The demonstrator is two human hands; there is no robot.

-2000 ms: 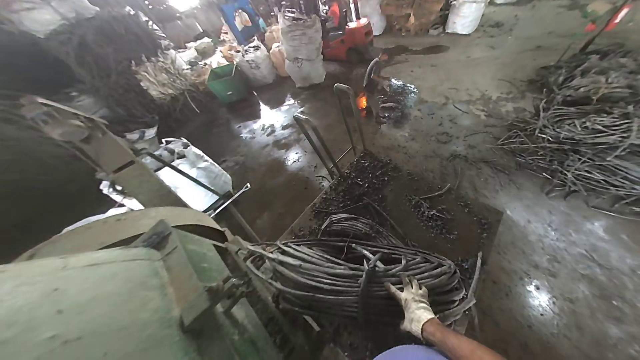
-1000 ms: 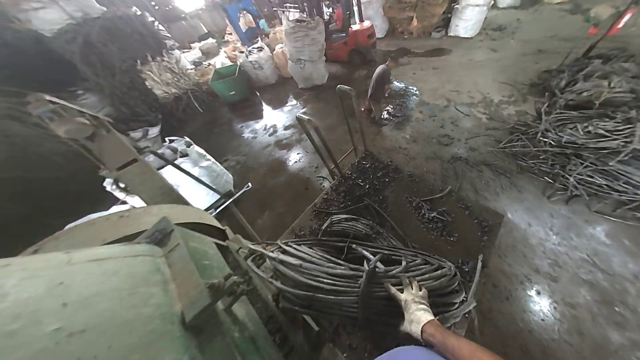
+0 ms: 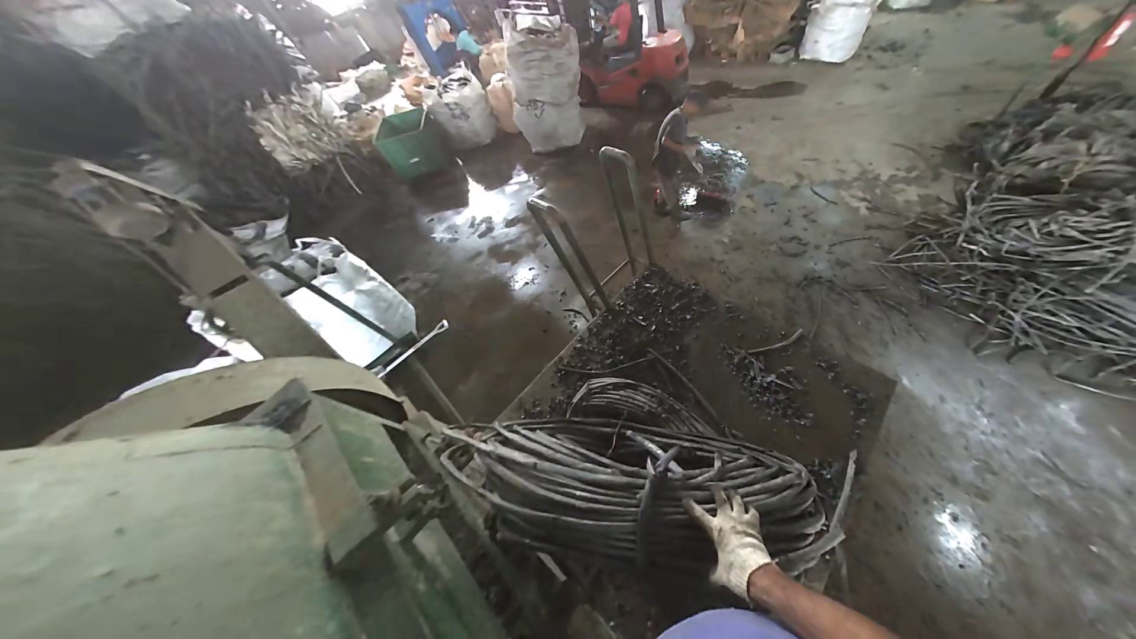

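Note:
A large coil of dark cable (image 3: 568, 479), tied round with a strap, lies beside the green machine at the lower middle. My right hand (image 3: 735, 540), in a pale knitted glove, rests on the coil's right part with its fingers spread. It is not closed round any cable that I can see. My left hand is out of view. Behind the big coil sits a smaller coil of cable (image 3: 635, 397), on a flat platform (image 3: 852, 399) strewn with dark scraps.
The green metal machine (image 3: 151, 524) fills the lower left. Two upright metal handles (image 3: 568, 253) stand at the platform's far edge. Beyond are a person (image 3: 671, 155), a green bin (image 3: 413, 142), bulk sacks (image 3: 543, 84) and a red forklift (image 3: 639, 71). Stripped cable (image 3: 1056, 231) is heaped at right.
The person on the floor beyond the platform has moved and changed posture, and the bright orange spot beside them no longer shows. My right hand has stayed on the coil.

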